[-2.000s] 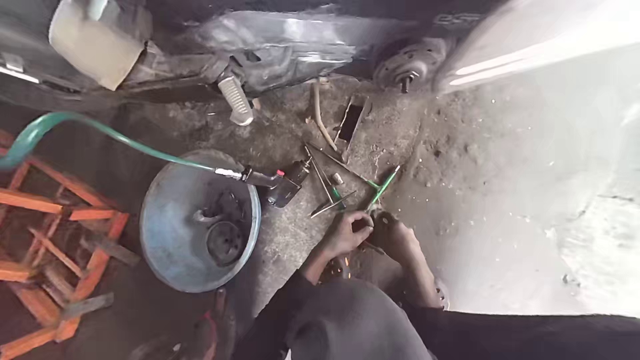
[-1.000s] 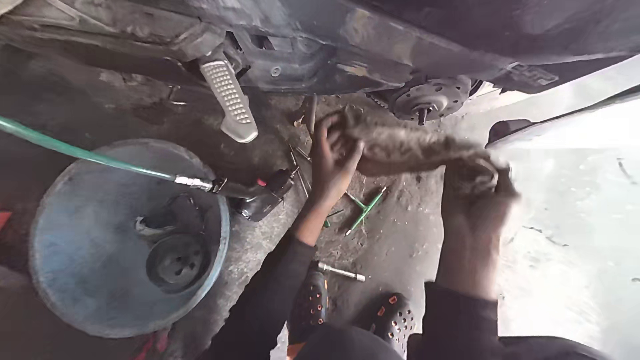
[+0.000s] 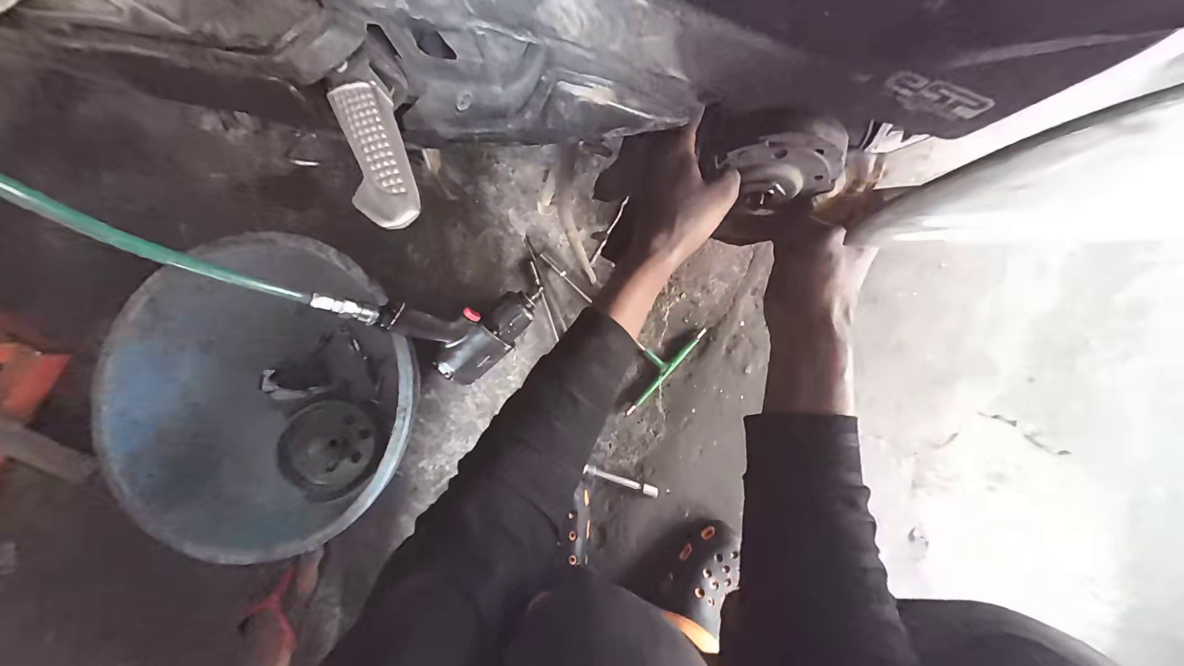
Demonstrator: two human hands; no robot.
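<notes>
Both my hands are up at the round metal hub (image 3: 786, 166) under the dark body of the vehicle. My left hand (image 3: 680, 194) is at the hub's left side, thumb towards it, its fingers partly hidden in shadow. My right hand (image 3: 812, 250) reaches to the hub's lower right, and its fingers are hidden. Whether either hand grips the hub or a cloth cannot be told. Below my left forearm a green T-handle wrench (image 3: 666, 372) lies on the ground. An air impact wrench (image 3: 486, 338) on a green hose (image 3: 139, 245) rests by the tub's rim.
A blue plastic tub (image 3: 407, 416) at the left holds a round dark metal part (image 3: 328, 449). A ridged metal footrest pedal (image 3: 375, 153) hangs from the vehicle. A socket extension (image 3: 622, 481) lies near my clog (image 3: 698, 569). An orange frame (image 3: 28, 379) stands at the far left.
Both hands have moved up to the hub from below it. The grey, fluffy cloth-like strip stretched between them a second ago no longer shows plainly.
</notes>
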